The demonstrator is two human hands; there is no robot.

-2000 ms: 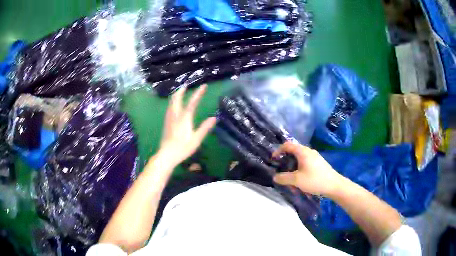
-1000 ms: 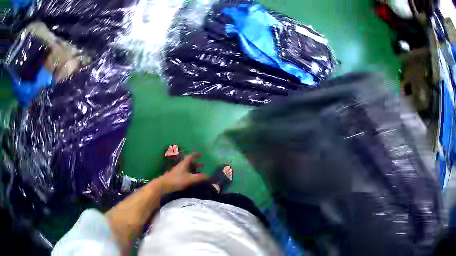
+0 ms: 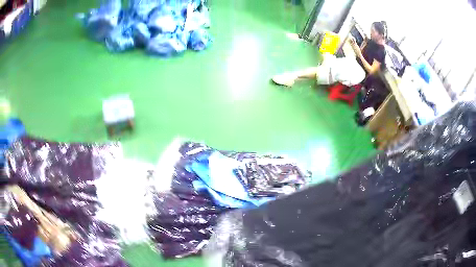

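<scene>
A large dark wrapped bundle [image 3: 355, 208] under shiny clear plastic fills the lower right, close to the camera and blurred. A small pale patch shows near its right end. It covers part of the long wrapped dark stacks [image 3: 182, 224] on the floor. A blue plastic piece [image 3: 214, 180] lies on those stacks beside a smaller wrapped dark piece [image 3: 274, 176]. A white shiny band [image 3: 125, 198] crosses the stacks. Neither of my hands is in view; what holds the large bundle is hidden or outside the picture.
Khaki pieces [image 3: 49, 224] and a blue scrap [image 3: 34, 253] lie at lower left. A small white-topped stool [image 3: 118, 110] stands on the green floor. Blue sacks [image 3: 156, 26] are piled at the back. A seated person [image 3: 370, 55] is at upper right beside a bench [image 3: 402, 99].
The view has tilted up to show the stool, sacks and seated person. The large dark bundle now spans the lower right, closer and higher. My left hand has gone out of view.
</scene>
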